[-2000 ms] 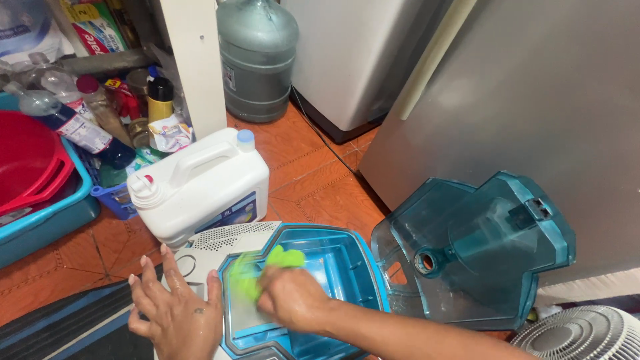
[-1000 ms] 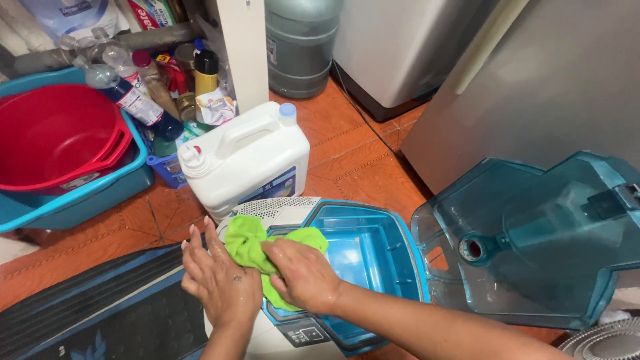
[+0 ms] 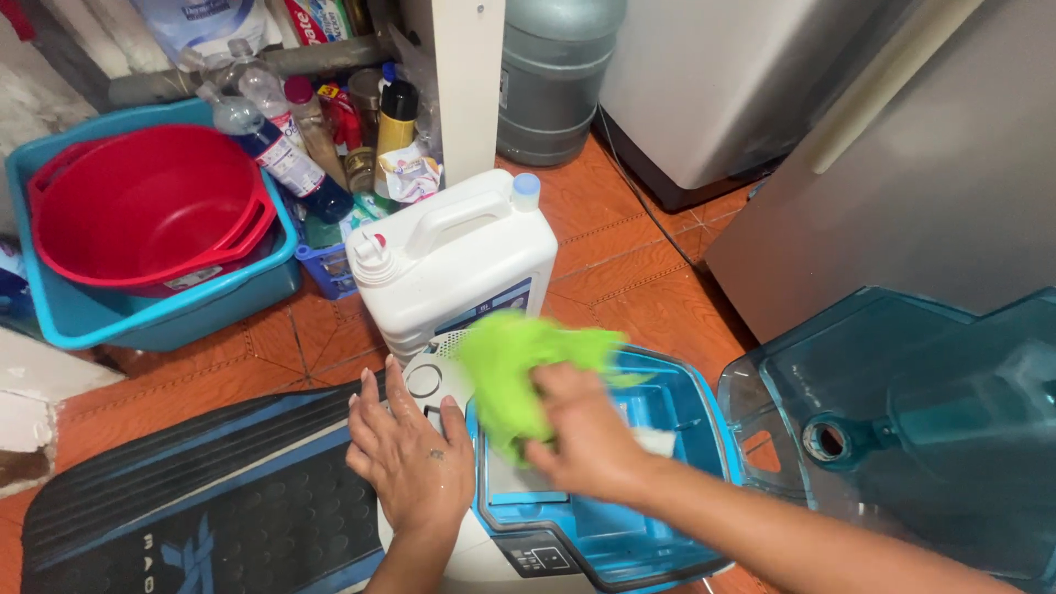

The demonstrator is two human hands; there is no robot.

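A blurred lime-green cloth (image 3: 516,363) is gripped in my right hand (image 3: 586,429), over the left part of the blue tank compartment (image 3: 689,396) of a white appliance (image 3: 474,553). My left hand (image 3: 417,462) rests with its fingers spread on the appliance's white left edge, beside a round button, and holds nothing. The clear teal lid (image 3: 932,412), with a round port, is swung open to the right. Something small and white shows inside the compartment, partly behind my right wrist. The cloth and my hand hide part of the compartment's inside.
Behind the appliance stands a white plastic jug (image 3: 462,264). At the left, a red basin (image 3: 157,206) sits in a turquoise tub (image 3: 165,326), near bottles and a blue basket (image 3: 330,268). A dark mat (image 3: 206,495), a large water bottle (image 3: 557,82) and a grey metallic appliance (image 3: 899,165) surround the work.
Between the last frame and now, the bunched cloth has come away from my left hand, and my right hand alone holds it. My left hand stays at the appliance's left edge.
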